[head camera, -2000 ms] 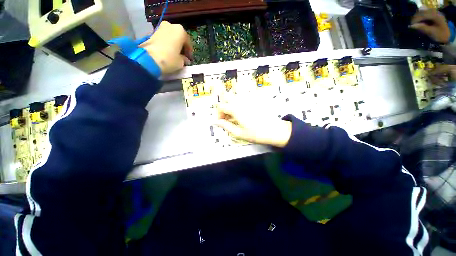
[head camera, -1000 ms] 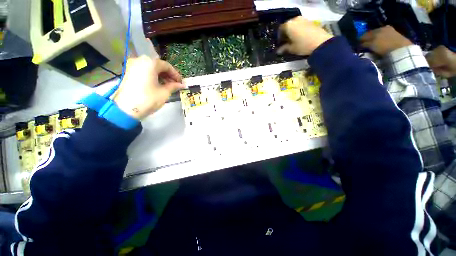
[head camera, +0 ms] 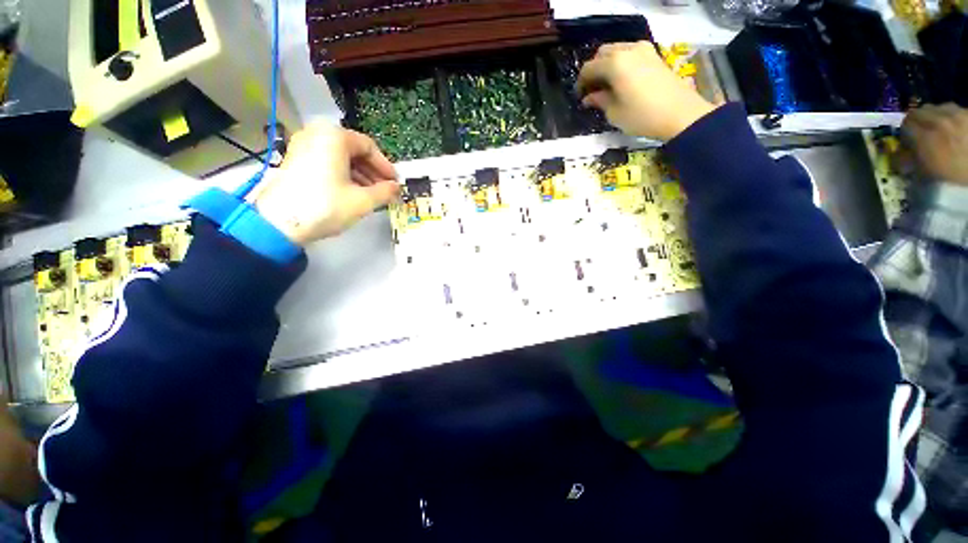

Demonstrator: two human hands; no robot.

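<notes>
A row of cream-yellow circuit boards [head camera: 531, 249] lies in the metal rail, partly washed out white, with yellow and black parts along the far edge. My left hand [head camera: 327, 182], with a blue wrist strap [head camera: 246, 225], is at the top left corner of the boards, thumb and finger close together; I cannot tell whether it holds a small part. My right hand [head camera: 640, 90] is over the dark component bin [head camera: 571, 64], fingers bent down at the heap; its fingertips' contents cannot be made out.
Bins of green components [head camera: 398, 119] and green-yellow components [head camera: 494, 108] sit behind the rail [head camera: 499, 337]. A brown ridged stack [head camera: 430, 30] is behind them. A beige box [head camera: 175, 80] stands left. More boards [head camera: 80, 292] lie far left. Another person's hand [head camera: 936, 143] is at right.
My right hand has moved from over the boards to the dark bin. My left hand has come from the green bin down to the boards' left corner. The neighbour's hand has moved back right.
</notes>
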